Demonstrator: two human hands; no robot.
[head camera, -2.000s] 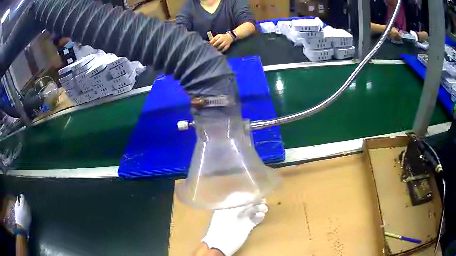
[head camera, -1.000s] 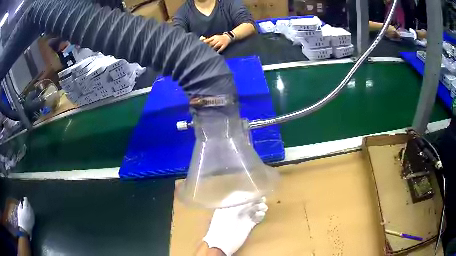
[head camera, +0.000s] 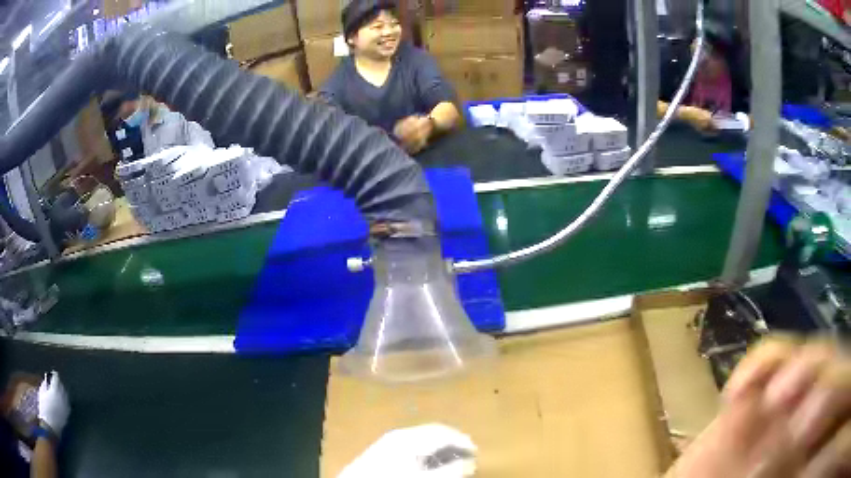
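My left hand (head camera: 415, 452), in a white glove, is low on the tan board (head camera: 560, 397), just below the clear fume hood (head camera: 415, 327). Its fingers are curled, with a dark patch at the fingertips; whether it holds anything cannot be told. My right hand (head camera: 784, 406), bare and blurred, is raised at the lower right in front of the cardboard tray (head camera: 667, 373). Its fingers look bent and nothing can be made out in them. No circuit board or housing shows at my hands.
A black ribbed duct (head camera: 280, 131) and a silver gooseneck (head camera: 588, 219) meet the hood. Blue sheets (head camera: 308, 280) lie on the green belt (head camera: 597, 243). A dark metal holder (head camera: 728, 327) is in the tray. A person sits opposite; another's gloved hand (head camera: 53, 401) is at far left.
The view has tilted up and shifted right. My left hand has moved down, clear of the hood. My right hand has come into view at the lower right. The person opposite now shows more fully.
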